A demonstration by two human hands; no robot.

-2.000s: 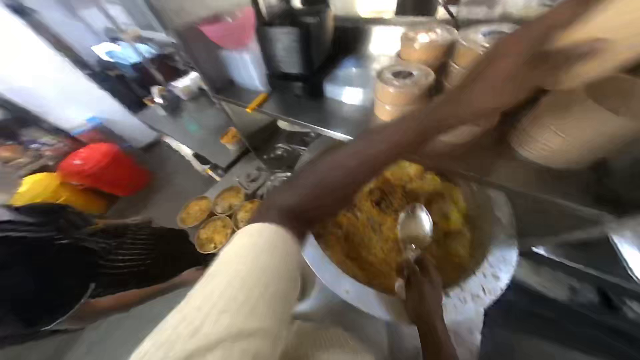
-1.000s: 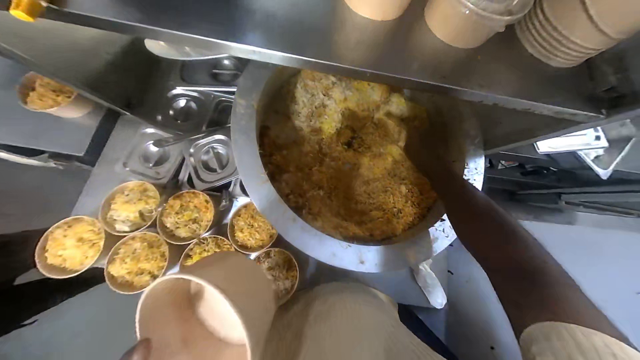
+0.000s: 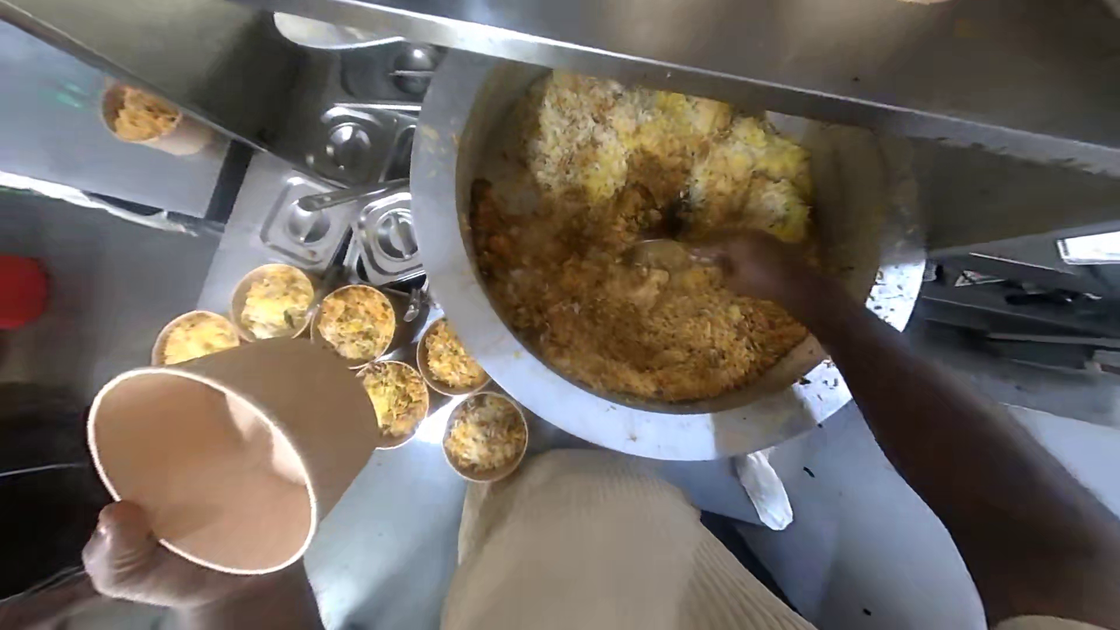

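My left hand (image 3: 144,560) grips an empty brown paper tub (image 3: 219,464) at the lower left, thumb over its rim, its mouth tilted toward me. Inside a large round metal pot (image 3: 560,398), my right hand (image 3: 752,262) is low over the spiced rice (image 3: 630,324), shut on a metal spoon (image 3: 656,254) whose bowl is partly sunk in the rice. Whiter and yellow rice (image 3: 612,131) lies at the pot's far side. Several paper tubs filled with rice, among them one nearest the pot (image 3: 451,354) and one in front (image 3: 486,437), stand left of the pot.
A steel shelf edge (image 3: 700,83) runs above the pot's far side. Lidded steel containers (image 3: 389,236) sit left of the pot, with a utensil handle (image 3: 350,194) across them. Another filled tub (image 3: 149,122) stands at the upper left. A white cloth or plastic piece (image 3: 766,490) hangs below the pot's rim.
Two seconds ago the spoon showed above the rice; now its bowl is partly in it. The empty tub, seen one second ago, is now farther left with my left hand in view.
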